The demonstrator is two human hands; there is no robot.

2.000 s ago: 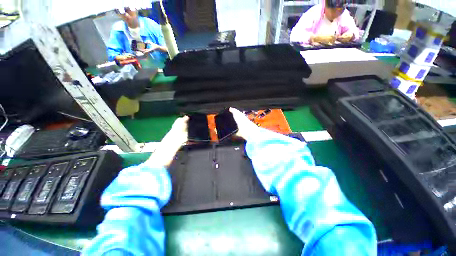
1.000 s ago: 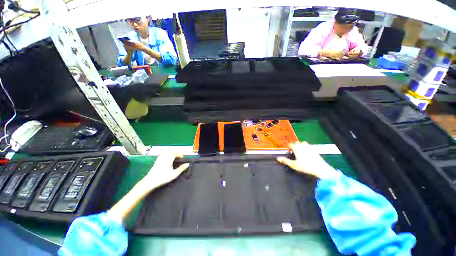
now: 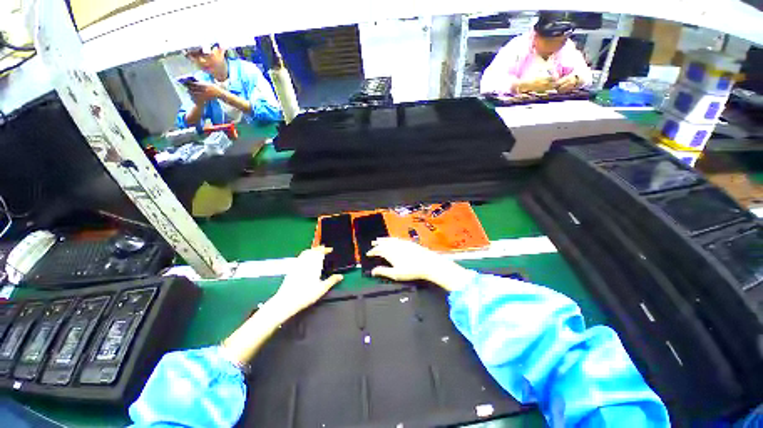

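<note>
Two black phones with dark screens lie side by side on the left part of the orange mat [image 3: 452, 234]. My left hand [image 3: 309, 280] is on the lower end of the left phone [image 3: 338, 238]. My right hand [image 3: 410, 261] is on the lower end of the right phone [image 3: 371, 229], fingers over its edge. A wide black foam tray [image 3: 376, 355] with bare slots lies in front of me, just below my hands. Small plugs [image 3: 422, 221] lie on the mat's right part.
A left tray [image 3: 134, 380] holds open-back phones. A tall black tray stack [image 3: 393, 159] stands behind the mat. Trays of screen-up phones [image 3: 669, 188] run along the right. A scuffed metal post [image 3: 125, 159], keyboard [image 3: 92, 257] and two people sit beyond or left.
My hands have left the foam tray's far edge and moved inward onto the two phones. The tray sits nearer to me.
</note>
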